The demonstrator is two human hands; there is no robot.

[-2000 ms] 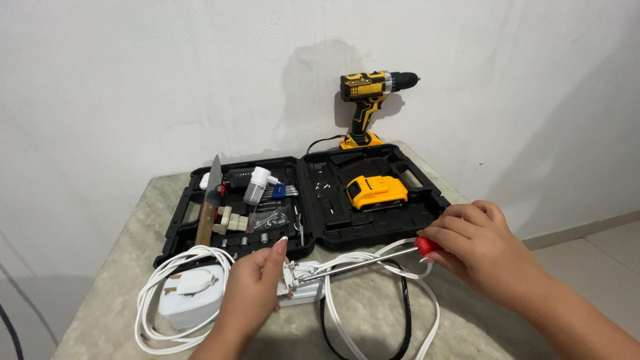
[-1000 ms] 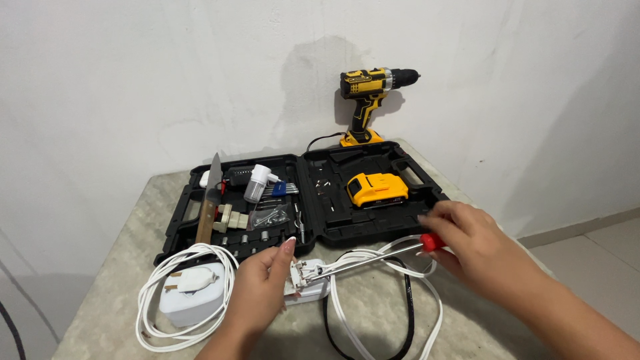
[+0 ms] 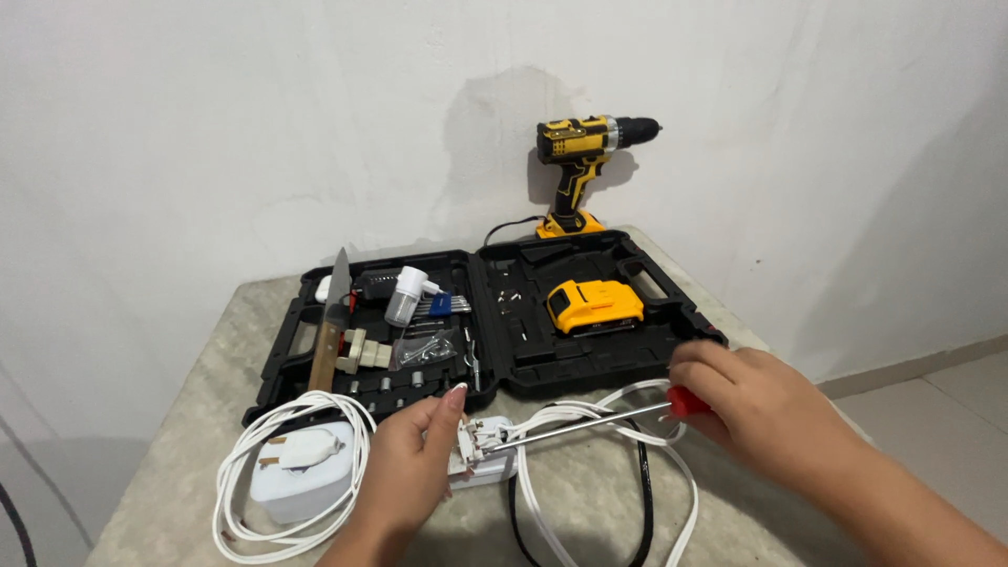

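My left hand (image 3: 413,465) grips the left end of a white electrical fitting (image 3: 492,465) whose inner metal parts are exposed. My right hand (image 3: 732,394) is closed on the red handle of a long-shafted screwdriver (image 3: 587,423). The shaft slants down to the left, and its tip meets the exposed parts beside my left fingers. White cable (image 3: 691,488) loops out from near the fitting, with a black cable (image 3: 648,488) beside it. To the left, a white plug (image 3: 311,449) rests on a white box (image 3: 303,492), with coiled white cable (image 3: 228,480) around it.
An open black tool case (image 3: 488,346) holds a yellow battery pack (image 3: 597,305), hex keys (image 3: 449,304), sockets (image 3: 385,384) and a small bag of screws (image 3: 425,348). A knife (image 3: 324,346) lies across its left side. A yellow and black cordless drill (image 3: 579,173) stands behind, near the wall.
The screwdriver remains in my right hand with its tip at the fitting. Its shaft lies at a slightly different angle from two seconds ago. My left hand still holds the fitting.
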